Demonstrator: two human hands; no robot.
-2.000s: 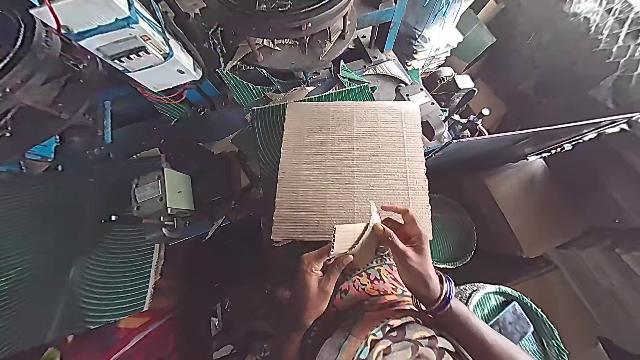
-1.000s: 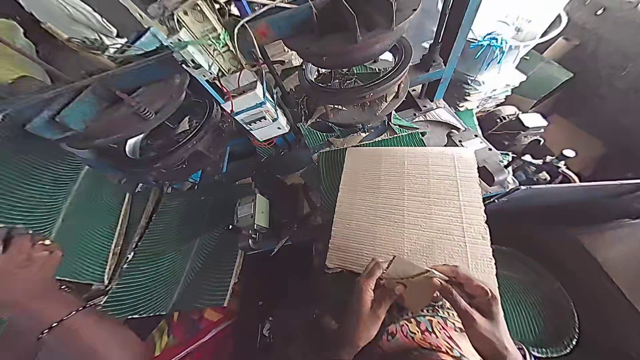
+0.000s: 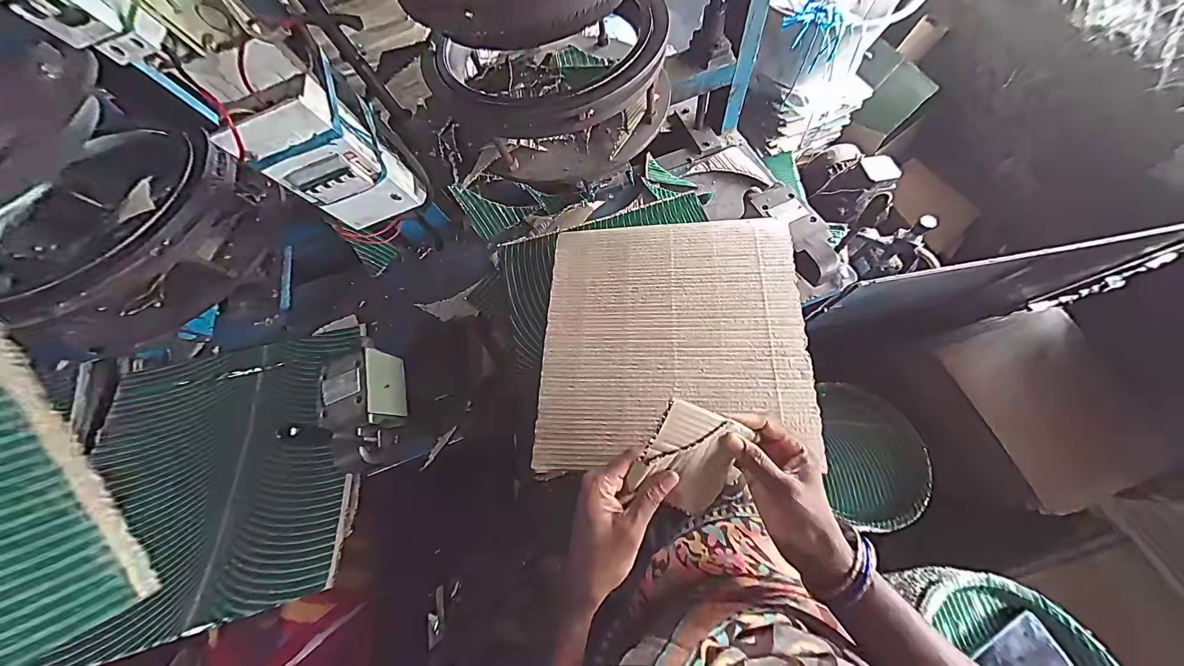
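Note:
Between my two hands is a small folded piece of corrugated cardboard [image 3: 689, 449], over the near edge of a large square cardboard sheet [image 3: 666, 324]. My left hand [image 3: 615, 518] pinches its left side between thumb and fingers. Its upper right edge is in the fingers of my right hand [image 3: 786, 490], which has bangles at the wrist. The square sheet lies ribbed side up, on top of green patterned sheets [image 3: 527, 305].
Two round press machines [image 3: 555, 139] [image 3: 102, 213] stand beyond and at left, with a switch box [image 3: 338, 180] between them. Green sheets [image 3: 222, 481] lie left, beside a small metal box [image 3: 361, 384]. Right are a green round plate [image 3: 874, 458] and a cardboard piece [image 3: 1045, 407].
A second ago another person's hand was at the left edge; it is out of view now. The small cardboard piece is tilted more upright between my hands. The view has shifted.

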